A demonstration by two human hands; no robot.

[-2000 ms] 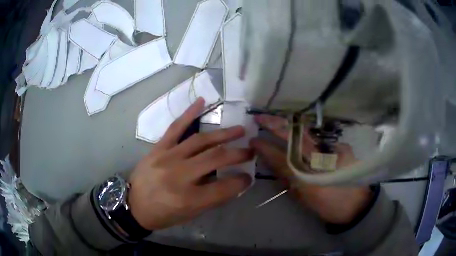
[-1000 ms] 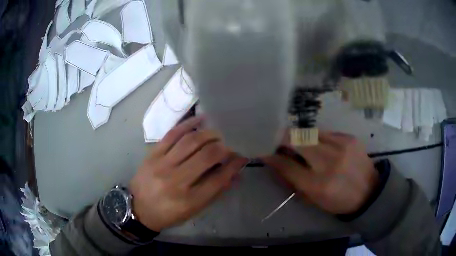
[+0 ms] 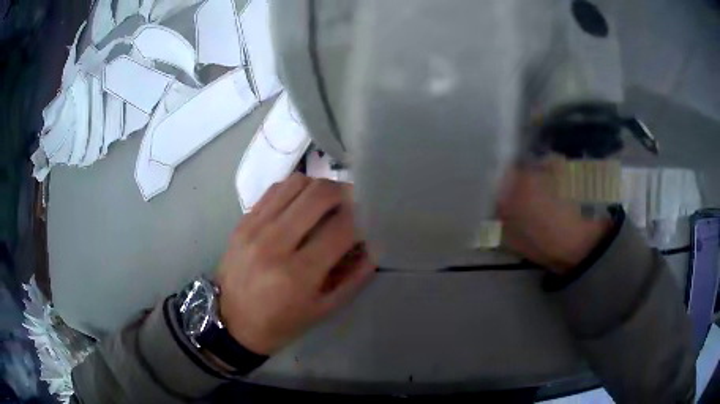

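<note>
My left hand (image 3: 292, 256) lies left of the sewing machine head (image 3: 434, 134), fingers curled, fingertips partly hidden by the head. Whether it holds a piece cannot be seen. My right hand (image 3: 553, 221) is blurred on the right side of the head, its fingers hidden behind it. The needle area is hidden by the head; a bit of the pale metal needle plate (image 3: 322, 167) shows above my left fingers. A white pointed tab (image 3: 272, 150) lies just beyond my left hand.
Outlined white tabs (image 3: 201, 114) are fanned across the table's far left (image 3: 118, 252). White strips (image 3: 659, 197) lie right of the machine. A smartphone (image 3: 703, 268) is at the right edge. A frayed scrap bundle (image 3: 51, 347) hangs at the lower left.
My right hand has moved up and right, away from the left hand; the thin shiny pin near it no longer shows. The view of the machine head has shifted. My left hand stays beside the head.
</note>
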